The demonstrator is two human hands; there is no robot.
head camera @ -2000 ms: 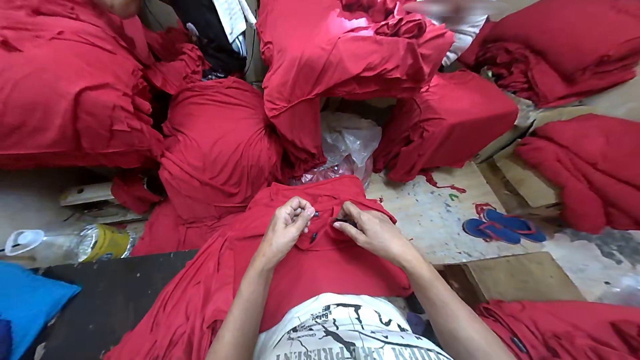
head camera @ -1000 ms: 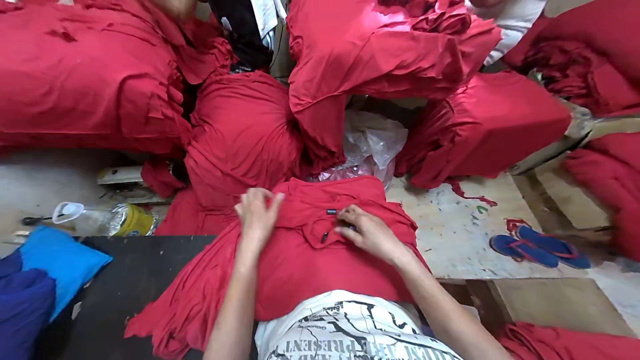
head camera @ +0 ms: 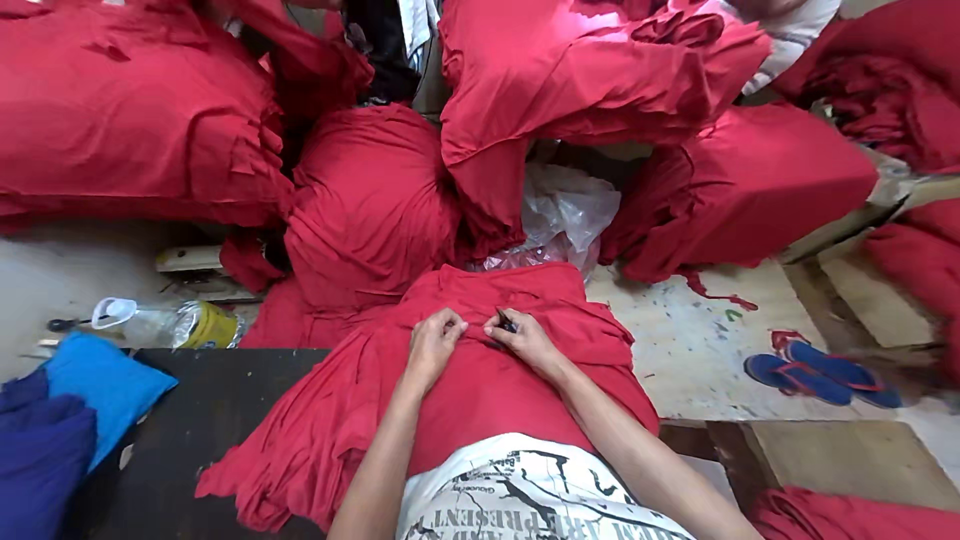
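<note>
Red fabric lies spread over my lap and onto the dark bench at the left. My left hand pinches a bit of this fabric between thumb and fingertips. Close to its right, my right hand holds a small dark tool, perhaps thread snips, partly hidden in the fingers; its thumb and forefinger are at the fabric. Only a small gap parts the two hands. Whether the tool's blades are apart cannot be made out.
Large red cloth piles stand ahead, with a clear plastic bag among them. Blue flip-flops lie on the floor at right. At left are a black bench, blue cloth and a plastic container with a yellow label. Part of another person shows at top.
My left hand was raised with fingers spread a second ago; it is now down at the fabric, closer to my right hand. The red fabric on my lap has shifted.
</note>
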